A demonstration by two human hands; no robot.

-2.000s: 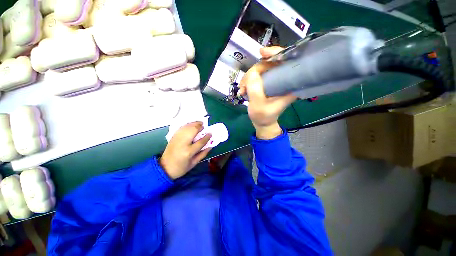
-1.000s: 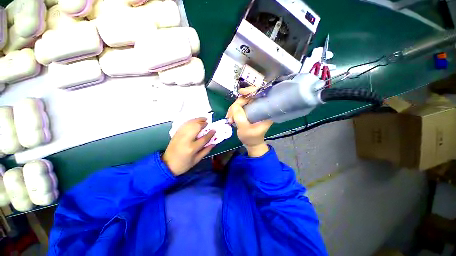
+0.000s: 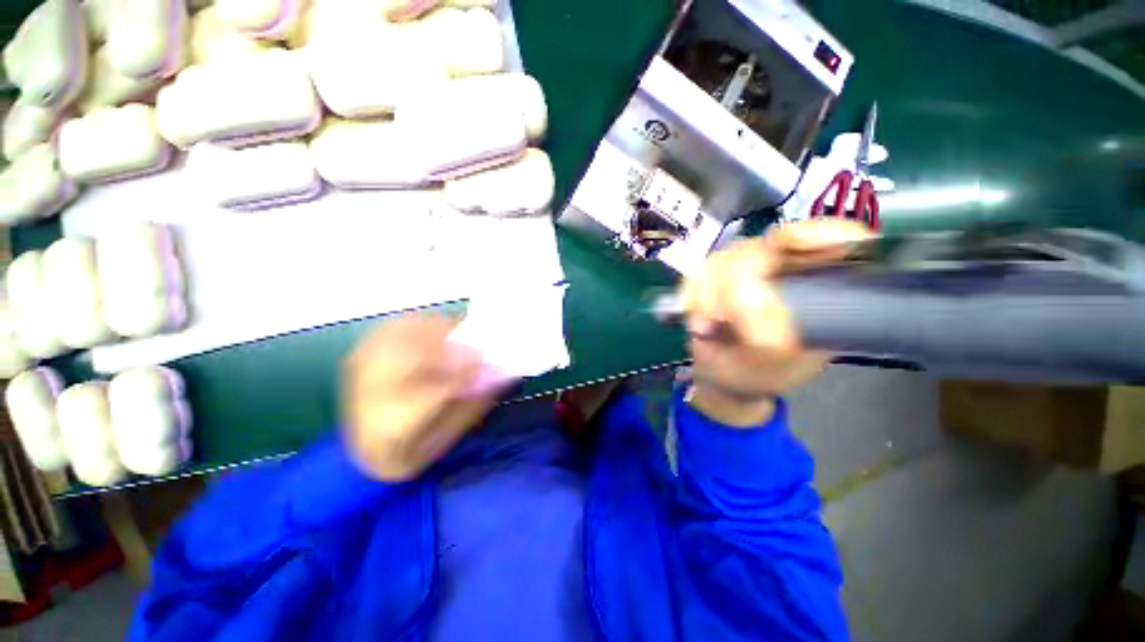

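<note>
My right hand grips a thick grey electric screwdriver. Its thin tip points left over the bench's front edge, and its rear runs out of the picture at the right. My left hand is blurred. It holds a small plastic housing, mostly hidden, with only a blurred whitish-pink edge showing at the fingers. A white cloth or pad lies at the bench edge, right of my left hand. The screwdriver tip is apart from the housing.
Rows of cream housings lie on a white mat at the left. A metal screw feeder stands behind my right hand, with red-handled scissors beside it. Cardboard cartons stand low at the right.
My left hand has moved left and away from the white pad with the housing. My right hand has moved right with the screwdriver, off the housing. The view has shifted slightly.
</note>
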